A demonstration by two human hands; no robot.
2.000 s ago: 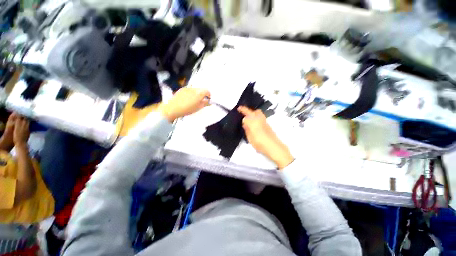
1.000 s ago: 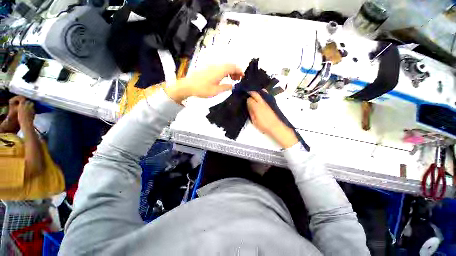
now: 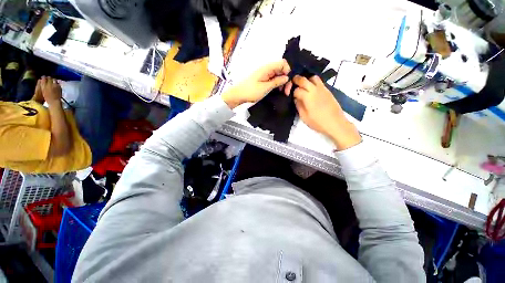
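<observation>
A bundle of black fabric pieces [image 3: 275, 113] lies on the white table, pinched in at the middle and fanned out at both ends. My left hand [image 3: 259, 83] and my right hand [image 3: 318, 105] meet at its middle, fingertips nearly touching. Both hands pinch dark fabric there; a band seems to go around the middle, but the fingers hide the detail. A flat dark strip [image 3: 348, 103] sticks out to the right from behind my right hand.
The sewing machine [image 3: 412, 52] stands at the right, with snips [image 3: 449, 128] and red-handled scissors [image 3: 495, 220] beyond. A dark fabric pile [image 3: 191, 27] and yellow card [image 3: 187, 77] are at the left. A person in yellow [image 3: 41, 132] sits far left. Crates stand below.
The view has shifted, so the table sits higher and the machine further right. My left hand has closed in on the bundle's middle beside my right hand. The strip over my right wrist no longer shows there.
</observation>
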